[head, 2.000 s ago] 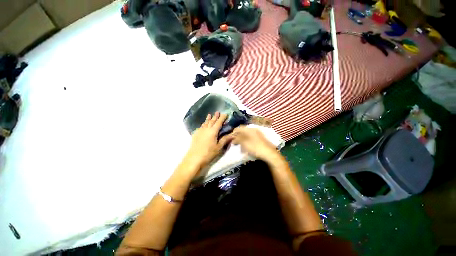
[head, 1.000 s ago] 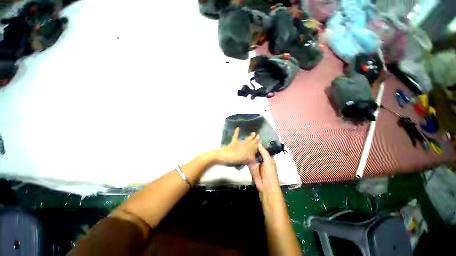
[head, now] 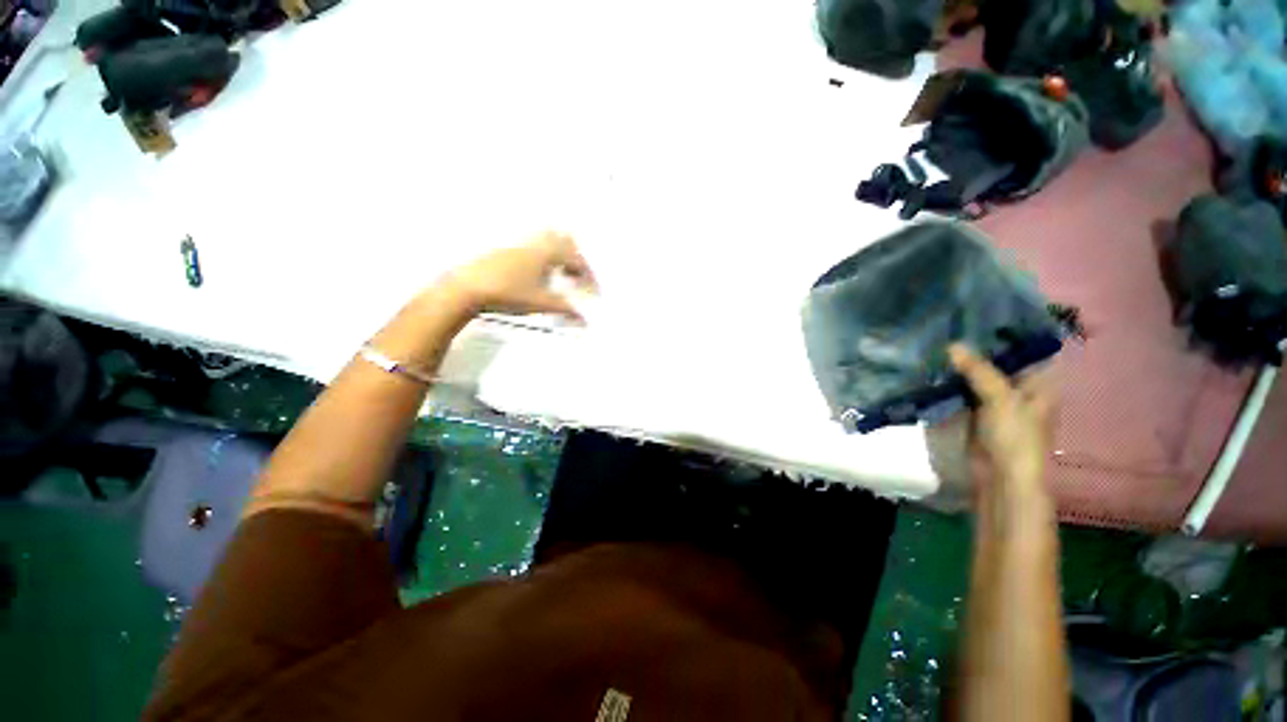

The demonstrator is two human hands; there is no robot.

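Observation:
My right hand (head: pixel 999 409) holds a dark-grey fabric item (head: pixel 917 310) by its darker lower rim, at the white cloth's right side. The item looks flattened, with thin black ends at its right. My left hand (head: pixel 548 282) is well to the left over the white cloth, fingers curled. A faint see-through film, perhaps a clear polybag (head: pixel 487 370), lies under and beside the left hand and wrist at the front edge. Whether the fingers pinch it cannot be told.
More dark-grey items (head: pixel 995 134) are piled at the back right, others (head: pixel 170 71) at the far left. A small dark pen-like object (head: pixel 192 261) lies on the white cloth (head: pixel 678 381). A white stick (head: pixel 1231 449) lies on the striped cloth. A grey stool (head: pixel 212 508) stands at left.
My hands have moved apart, the left going left and leaving the grey item, the right keeping it and moving it slightly. The camera view has turned left.

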